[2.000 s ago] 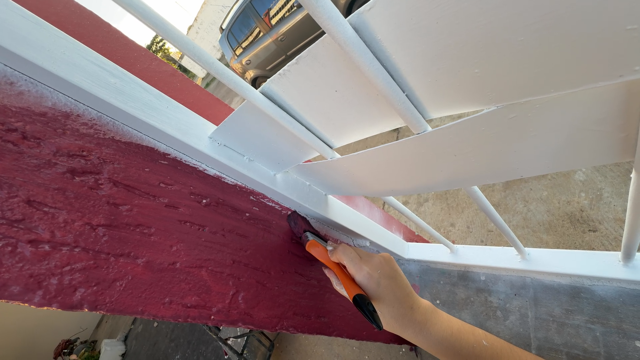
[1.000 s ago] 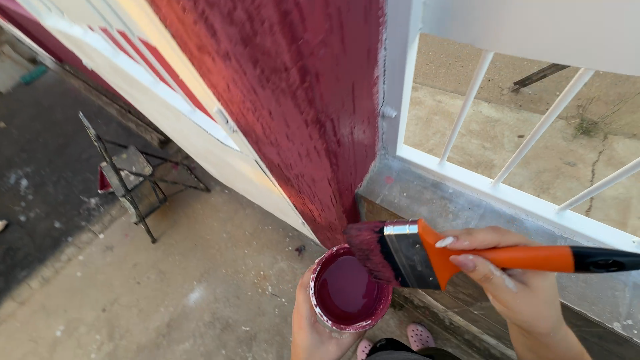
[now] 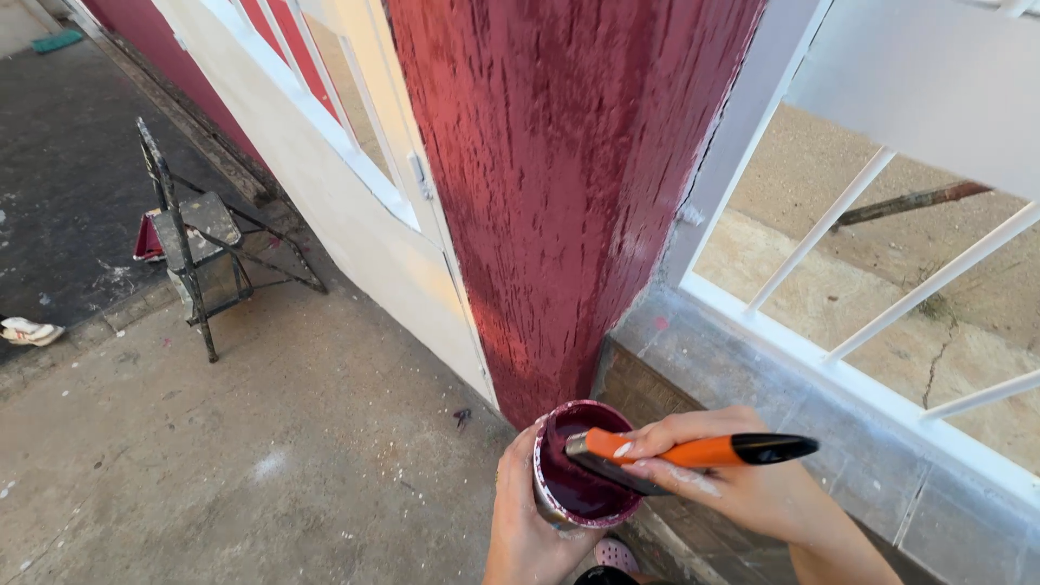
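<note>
My left hand (image 3: 524, 504) is wrapped around a round can of dark maroon paint (image 3: 589, 497) at the bottom centre. In my right hand (image 3: 723, 479) is a wide paintbrush with an orange and black handle (image 3: 699, 451). Its bristles are down inside the can, mostly hidden by the paint and the rim. Directly behind the can rises a rough-textured pillar (image 3: 552, 203) coated in red-maroon paint. White paint marks show on some fingers of my right hand.
A paint-spattered step stool (image 3: 199, 231) stands at the left with a red tray (image 3: 149, 237) beside it. White metal railing (image 3: 861, 252) runs above a grey tiled ledge (image 3: 861, 455) on the right. Left of the pillar is a white gate (image 3: 349, 219). Someone's shoe (image 3: 31, 331) shows at the far left.
The brush was against the maroon surface two seconds ago, then above the can's edge; now its bristles are inside the can. The view has swung far from the railing to the can.
</note>
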